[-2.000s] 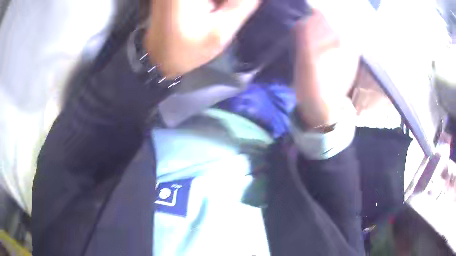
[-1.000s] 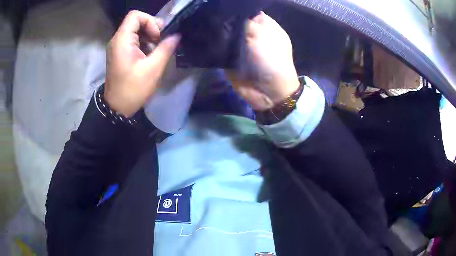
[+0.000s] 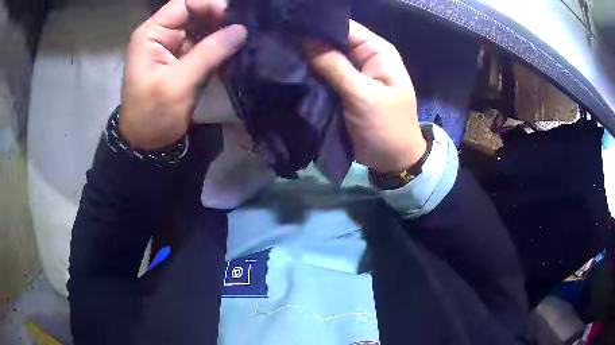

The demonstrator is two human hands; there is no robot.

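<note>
A dark garment panel (image 3: 286,87) is bunched between my two hands at the top of the view and hangs down over my lap. My left hand (image 3: 165,77) pinches its left side between thumb and fingers. My right hand (image 3: 377,98) holds its right side, with the thumb lying on the cloth. A pale-backed piece (image 3: 232,168) hangs below and left of the dark cloth. The upper part of the dark cloth is cut off by the top edge.
The curved table edge with its tape measure (image 3: 499,37) runs across the upper right. A pile of dark cloth (image 3: 553,202) hangs at my right. Brown cardboard-like pieces (image 3: 539,94) lie under the table edge. Pale material (image 3: 74,135) is at the left.
The dark cloth was flatter and higher one second ago; now it is crumpled and hangs lower. My right hand has turned so its thumb shows on the cloth.
</note>
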